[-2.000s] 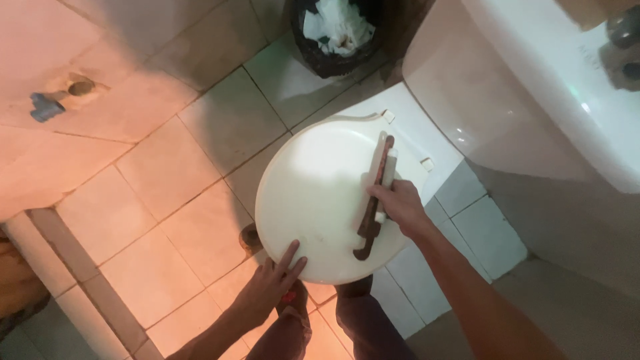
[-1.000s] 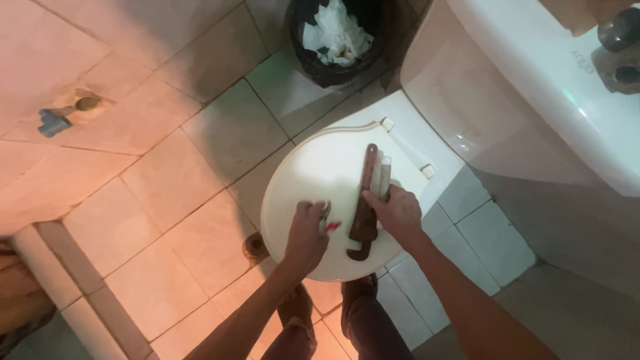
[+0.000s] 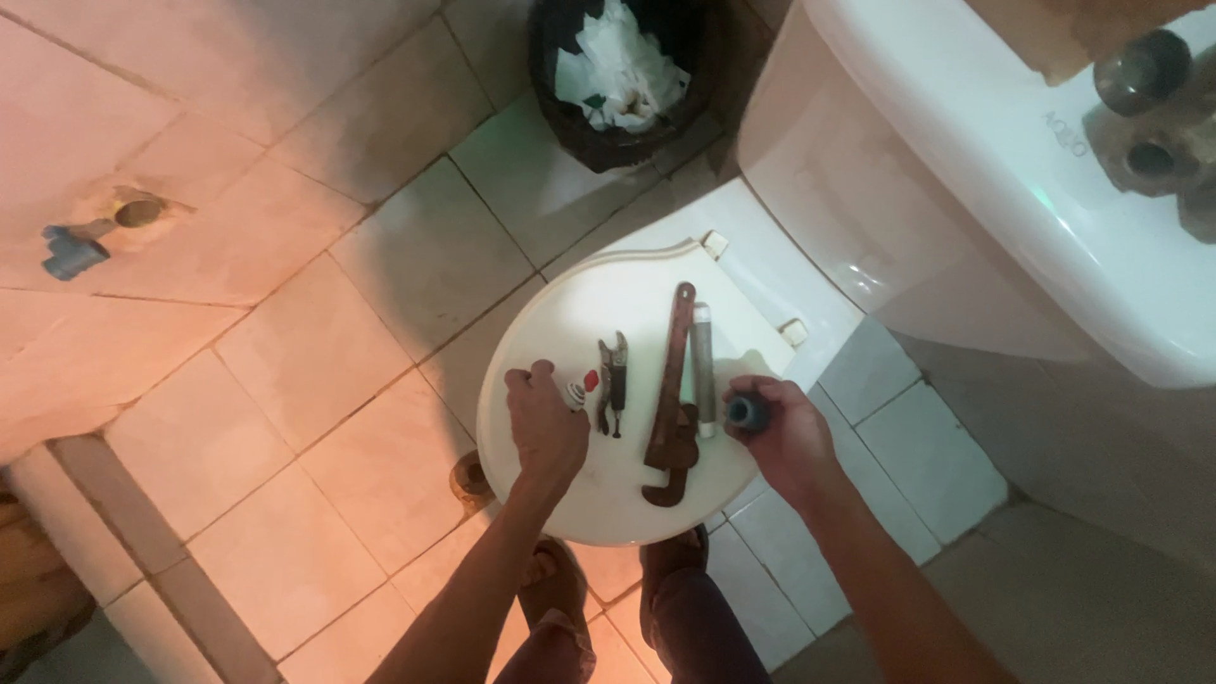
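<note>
My left hand [image 3: 546, 418] is closed around a small object with a ribbed metallic end [image 3: 575, 395] and a red tip [image 3: 591, 380], over the left side of the closed toilet lid [image 3: 570, 304]. Beside it lie locking pliers [image 3: 615, 380]. A rusty pipe wrench [image 3: 673, 389] rests on the lid, and a grey tube with white ends [image 3: 703, 370] lies along its right side. My right hand [image 3: 784, 427] holds a short dark grey pipe fitting [image 3: 747, 410], its round opening facing up, near the lid's right edge.
Pipe fittings [image 3: 1145, 123] sit on the toilet tank [image 3: 950, 95]. A black-lined bin [image 3: 608, 152] holds crumpled paper. At left, a grey fitting [image 3: 74, 252] sticks out beside a hole [image 3: 139, 211] in the tiled wall. A round drain hole [image 3: 472, 478] lies left of the lid.
My right hand has let go of the pipe wrench, moved right and taken hold of the grey fitting. The locking pliers now show on the lid. My left hand has moved left, away from the wrench.
</note>
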